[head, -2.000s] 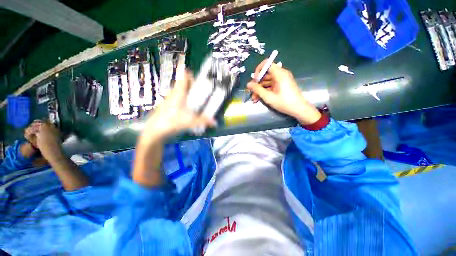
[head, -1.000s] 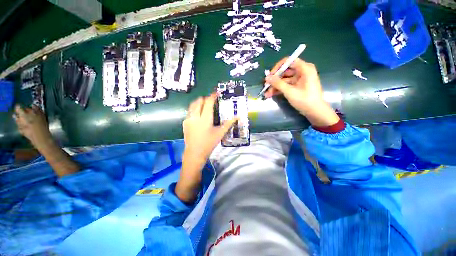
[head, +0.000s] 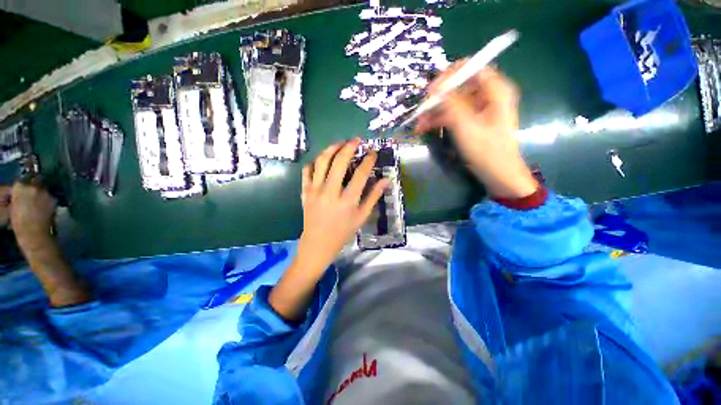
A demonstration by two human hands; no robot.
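Note:
A phone middle frame (head: 385, 213) lies upright on the green bench at the edge nearest me, dark at its far end. My left hand (head: 336, 194) rests over its left side and far end, fingers spread and touching it, hiding part of it. My right hand (head: 478, 119) is blurred and holds a slim white pen-like tool (head: 474, 65), its tip pointing down left at the near edge of the pile of white and dark flex parts (head: 395, 63). I cannot tell whether the tip touches a part.
Overlapping silver-white frames (head: 273, 103) stand left of the pile, with fanned dark frames (head: 91, 146) farther left. A blue bin (head: 642, 59) with white pieces is at the right, more frames (head: 707, 83) beyond it. A loose white piece (head: 617, 163) lies below the bin. Another person's hand (head: 33, 210) is at far left.
My left hand has brought a frame from the left group to the bench edge and now lies over it. My right hand with the tool has moved up towards the pile.

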